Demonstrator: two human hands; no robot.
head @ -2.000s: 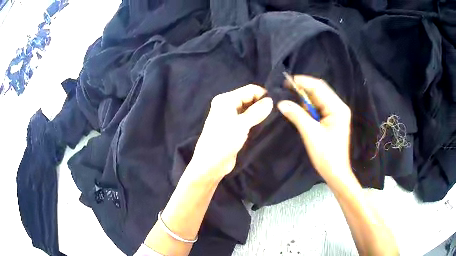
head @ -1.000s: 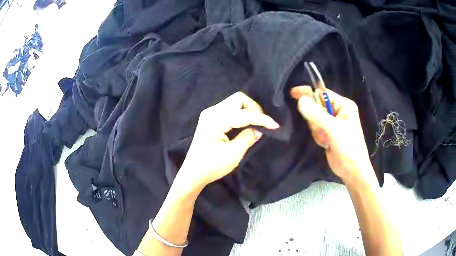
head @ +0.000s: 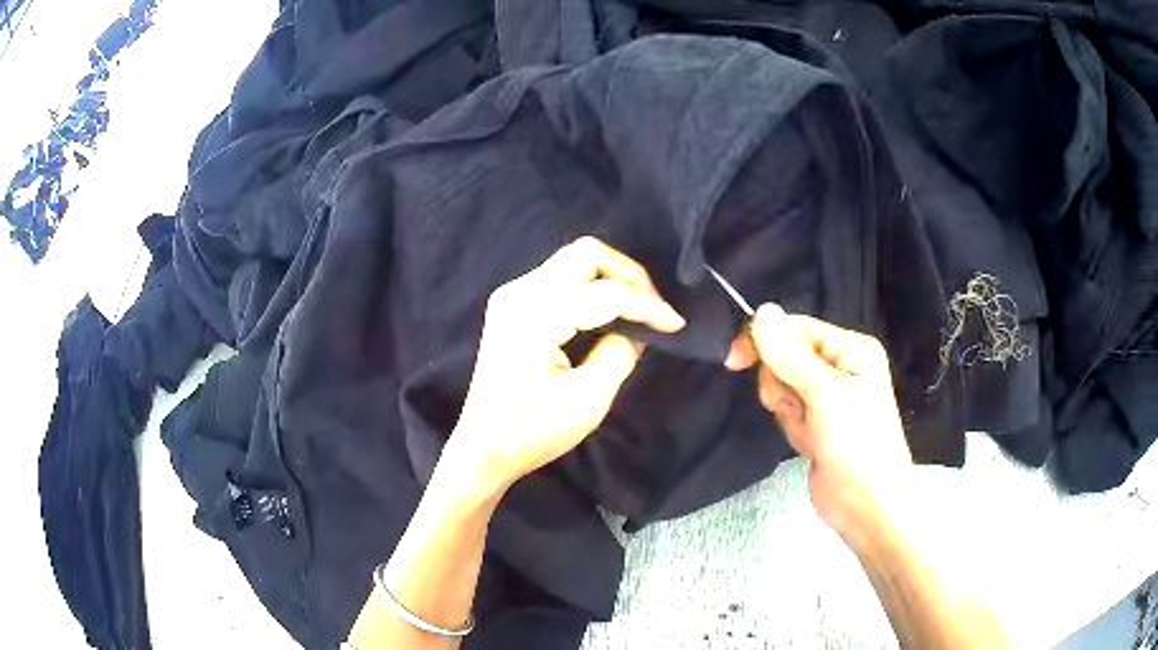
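Observation:
A dark garment [head: 495, 191] lies spread and rumpled in front of me. My left hand [head: 578, 337] pinches a fold of it between thumb and fingers, near the middle. My right hand [head: 813, 381] holds thread snips [head: 730, 292] just right of that fold. The pale blades point up and left toward a curved, folded edge of the garment; the grip is hidden in my fingers. I cannot tell whether the blades touch the cloth. A small black label with white print [head: 260, 508] shows at the garment's lower left.
A heap of dark garments [head: 1016, 114] lies behind and to the right. A yellowish clump of cut threads [head: 984, 333] rests on dark cloth at the right. A dark sleeve [head: 95, 470] hangs at the far left. The white table [head: 724, 571] shows in front; blue-and-white patterned cloth [head: 57, 165] is upper left.
My right hand has moved down and turned, so the snips now point up-left near the pinched fold. My left hand has shifted slightly left, still pinching the cloth.

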